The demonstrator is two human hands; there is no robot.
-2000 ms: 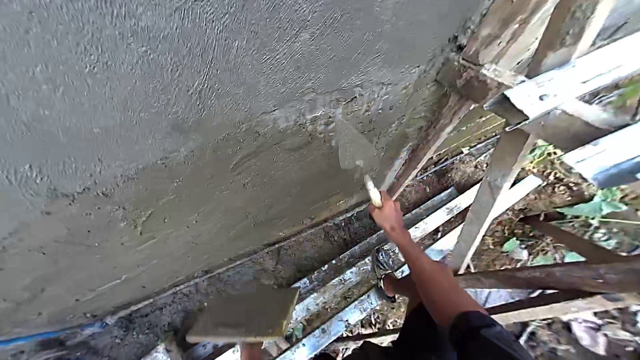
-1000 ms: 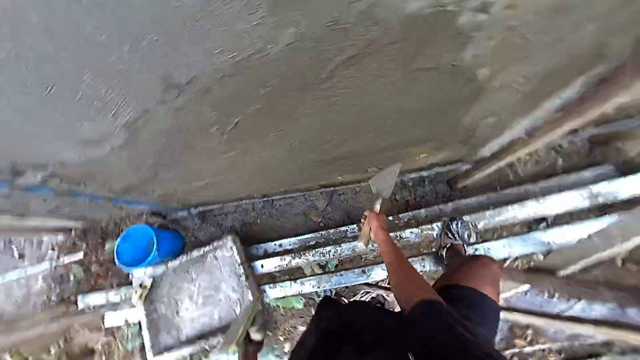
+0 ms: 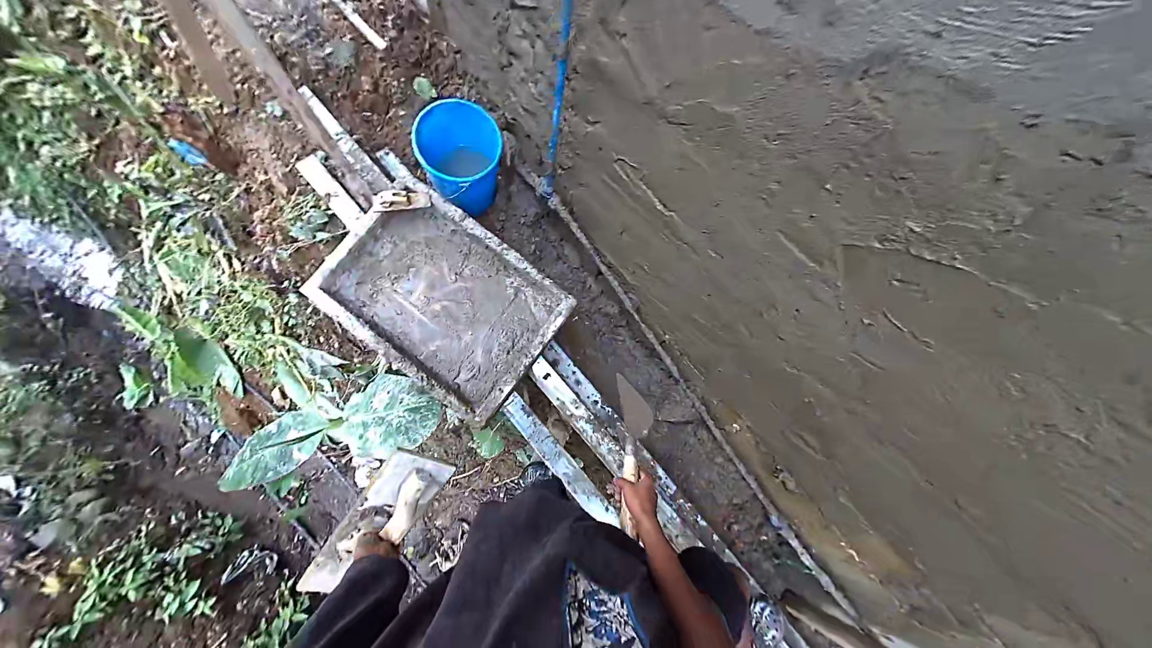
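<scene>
My right hand [image 3: 639, 498] grips the handle of a pointed trowel [image 3: 634, 409], whose blade points up the view, above the metal strips beside the wall. At the lower left my left hand [image 3: 373, 545] is closed on the handle of a plastering float [image 3: 409, 481]; the handle side faces up. Ahead lies a shallow rectangular mortar tray [image 3: 549, 321] with grey mortar spread over its bottom. A blue bucket [image 3: 483, 191] with cloudy liquid in it stands just beyond the tray, close to the wall.
The freshly plastered wall [image 3: 900, 360] fills the right side. Long metal strips [image 3: 576, 409] run under the tray and past my feet. A wooden pole [image 3: 270, 76] slants to the tray's far corner, where a small tool [image 3: 400, 200] rests. Large-leaved plants [image 3: 387, 418] grow on the left.
The view has swung left from the wall to the tray and bucket. The trowel, earlier against the wall, is now away from it. The float in my left hand now shows its handle side.
</scene>
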